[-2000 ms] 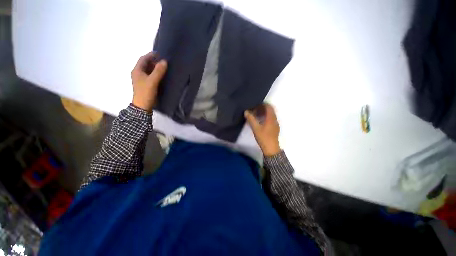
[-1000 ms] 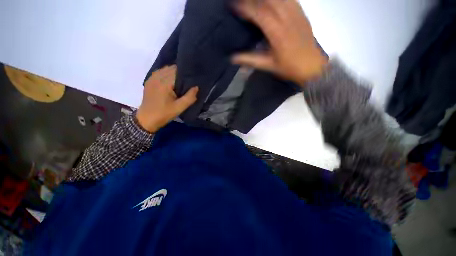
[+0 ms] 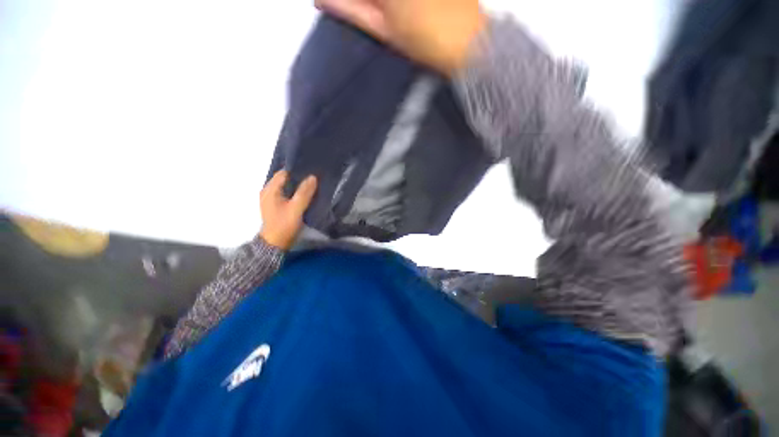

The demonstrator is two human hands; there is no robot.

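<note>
A dark navy garment (image 3: pixel 342 111), partly folded, lies on the white table in front of me, with a pale grey strip (image 3: pixel 389 175) showing down its middle. My left hand (image 3: pixel 285 205) grips its near left edge between thumb and fingers. My right hand (image 3: pixel 418 26) is blurred and cut off by the top edge of the picture. It reaches across the garment's far side, and I cannot tell whether its fingers hold the cloth.
The white table (image 3: pixel 137 111) spreads around the garment. A dark cloth pile (image 3: pixel 705 102) hangs at the right. Red and blue scraps (image 3: pixel 716 266) lie beyond it. A round wooden stool (image 3: pixel 64 237) stands at the left on the grey floor.
My right hand has moved from the garment's near right corner up and across to its far side. My left hand stays at the left edge, where the cloth is now folded inward.
</note>
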